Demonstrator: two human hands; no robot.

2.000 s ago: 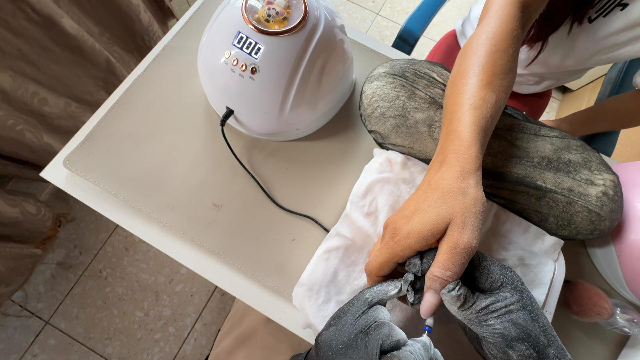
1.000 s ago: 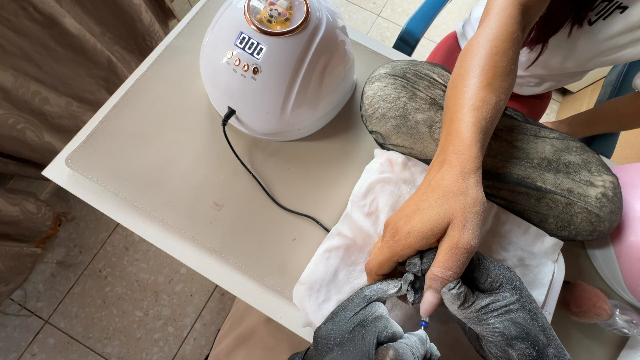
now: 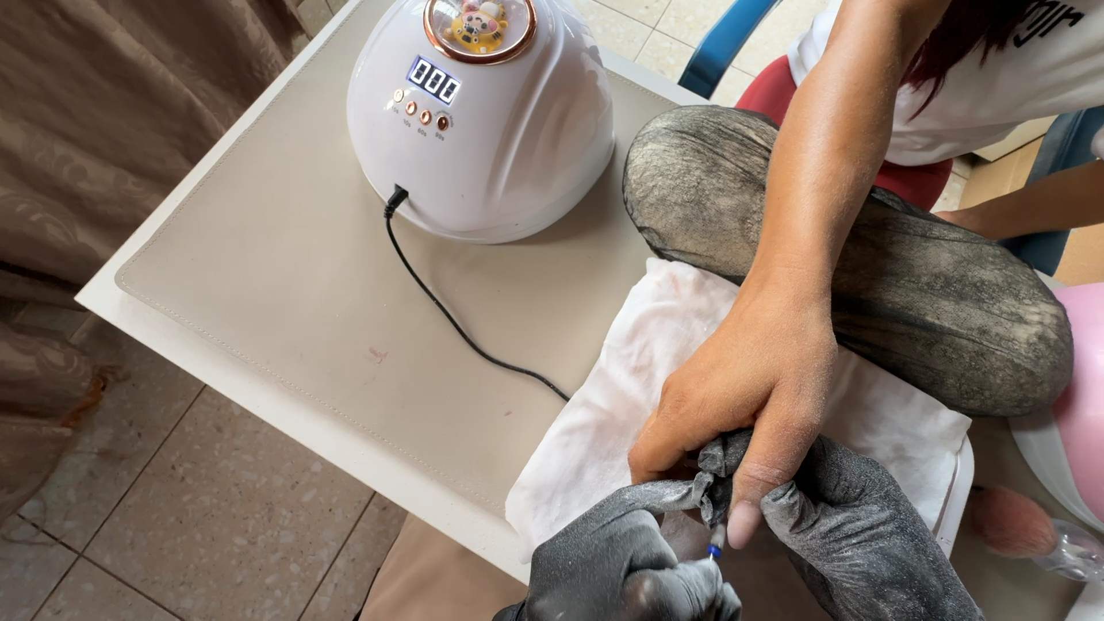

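Observation:
Both my hands wear dusty dark gloves. My left hand (image 3: 621, 552) is closed around a nail drill, mostly hidden by the fingers; its bit with a blue ring (image 3: 715, 549) sits beside the thumbnail (image 3: 743, 523) of another person's hand (image 3: 750, 371). My right hand (image 3: 862, 535) grips that person's thumb from the right, with dark glove fingers also showing behind the thumb. The person's hand lies palm down over a white cloth (image 3: 586, 457), the forearm resting across a dusty black-covered arm cushion (image 3: 940, 302).
A white nail lamp (image 3: 483, 147) with a lit display stands on the table mat (image 3: 302, 285), its black cord (image 3: 457, 332) running to the cloth. At right are a pink and white object (image 3: 1078, 388) and a soft brush (image 3: 1013, 522). A blue chair (image 3: 724, 43) is behind.
The drill bit and my left hand have shifted slightly around the person's thumbnail. My right hand keeps its hold on the thumb.

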